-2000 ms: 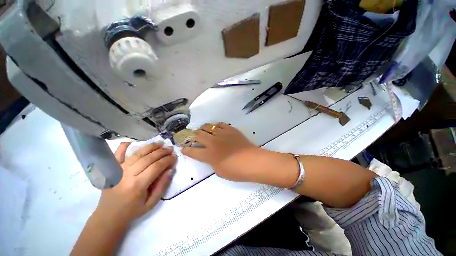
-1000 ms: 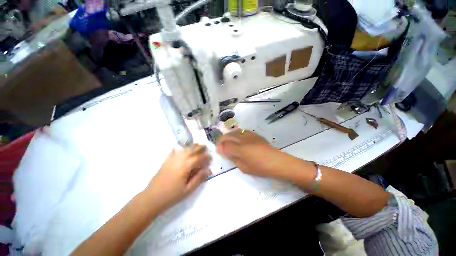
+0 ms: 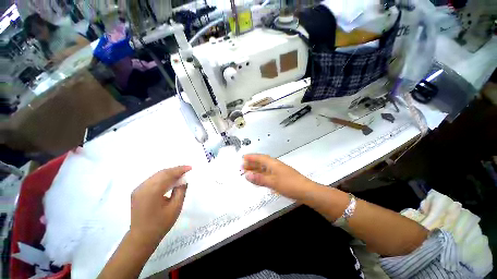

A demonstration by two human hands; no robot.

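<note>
A thin white cut piece [image 3: 226,162] lies just in front of the presser foot [image 3: 230,140] of the white sewing machine [image 3: 210,60]; its outline is hard to see against the white table. My left hand [image 3: 158,200] is at its left, thumb and index finger pinching a white edge. My right hand [image 3: 275,175] is at its right edge, thumb and fingers closed around the edge, with a small dark line at the fingertips. Both hands are away from the needle area.
Black snips [image 3: 296,115], a silver tool [image 3: 271,108] and a brown-handled tool [image 3: 349,125] lie right of the needle. Dark plaid cloth [image 3: 346,76] hangs behind. A red bin [image 3: 24,215] with white pieces [image 3: 71,207] is at left. A person [image 3: 57,41] is in the background.
The view has pulled back and shows more of the table and bin. My hands have moved from the needle area towards the front edge and further apart, with the white piece now between them.
</note>
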